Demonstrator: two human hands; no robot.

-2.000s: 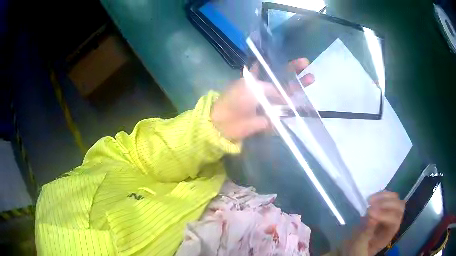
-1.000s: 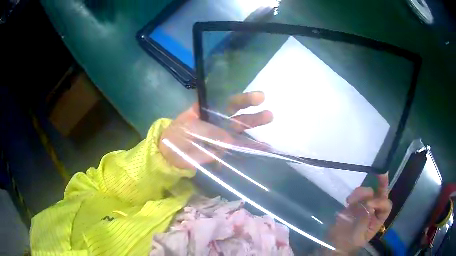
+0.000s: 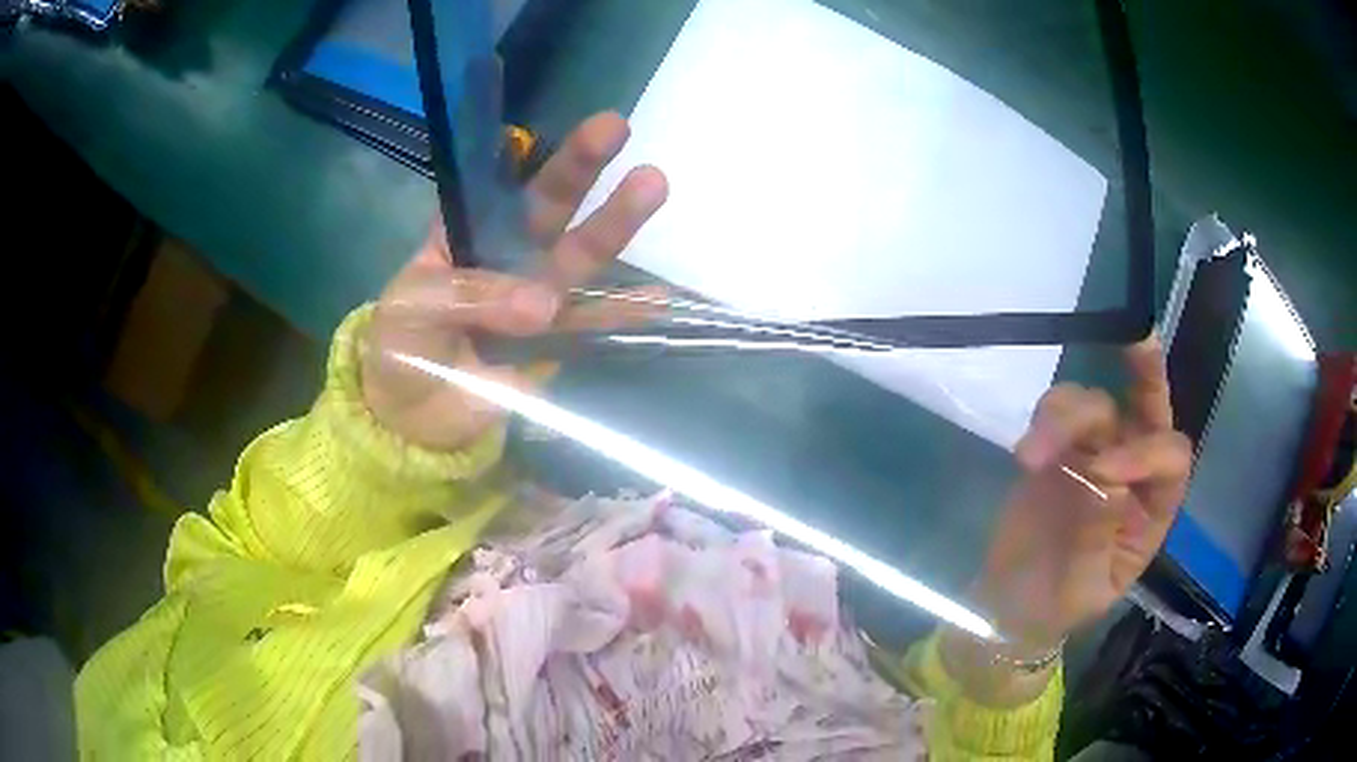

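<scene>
A clear touch panel with a black border (image 3: 982,329) is held up in front of me, its far edge cut off by the top of the picture. A clear protective film (image 3: 714,491) with a bright streak hangs from the panel's near edge towards my lap. My left hand (image 3: 491,283) holds the panel's near left corner, thumb on the near side, with fingers seen through the glass. My right hand (image 3: 1094,476) is at the near right corner, a fingertip at the panel's edge and other fingers curled at the film.
A white paper sheet (image 3: 878,164) lies on the green bench (image 3: 194,186) under the panel. Stacked dark-edged panels (image 3: 357,112) lie at the far left. More panels (image 3: 1228,432) lie at the right, beside a red tape dispenser (image 3: 1325,447) and a black plastic bag (image 3: 1176,670).
The panel and film came down and nearer, and the panel turned flatter to my view. My right hand moved from the film's corner to the panel's near right corner. The view shifted.
</scene>
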